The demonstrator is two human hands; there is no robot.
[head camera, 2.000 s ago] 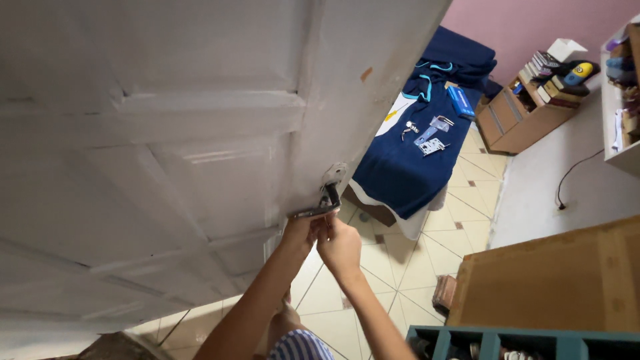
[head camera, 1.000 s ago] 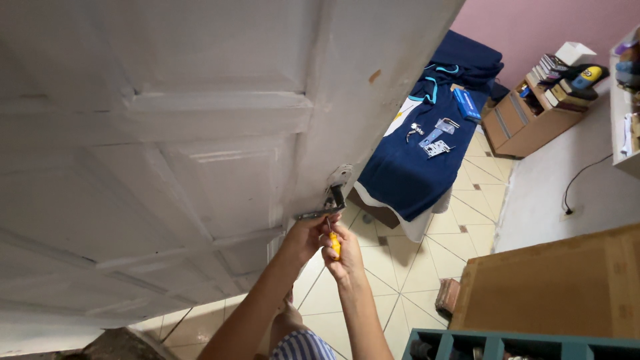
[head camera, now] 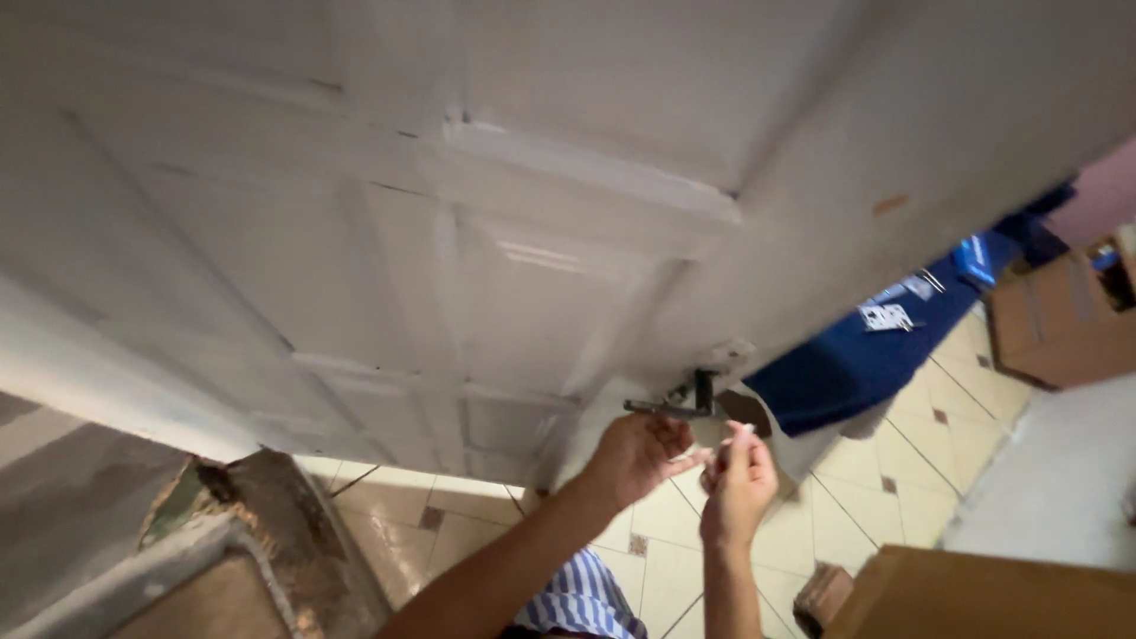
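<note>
A dark metal lever door handle (head camera: 679,404) sticks out near the edge of a white panelled door (head camera: 532,293), with a patch of bare, marked surface above it. My left hand (head camera: 635,457) is just below the lever, its fingers partly curled; whether it touches the lever or holds anything cannot be made out. Close to its right, my right hand (head camera: 738,479) is raised with thumb and fingertips pinched together near a small pale thing, too blurred to name. The two hands nearly meet.
Behind the door edge, a bed or table under a dark blue cloth (head camera: 825,382) bears metal hardware pieces (head camera: 887,317) and a blue box (head camera: 974,260). A brown board (head camera: 985,595) stands lower right, a brown block (head camera: 823,595) beside it. Broken masonry (head camera: 293,515) shows lower left.
The yellow-handled tool seen at my right hand one second ago is no longer visible there. My right hand has moved away from the lever's underside. The view has swung left.
</note>
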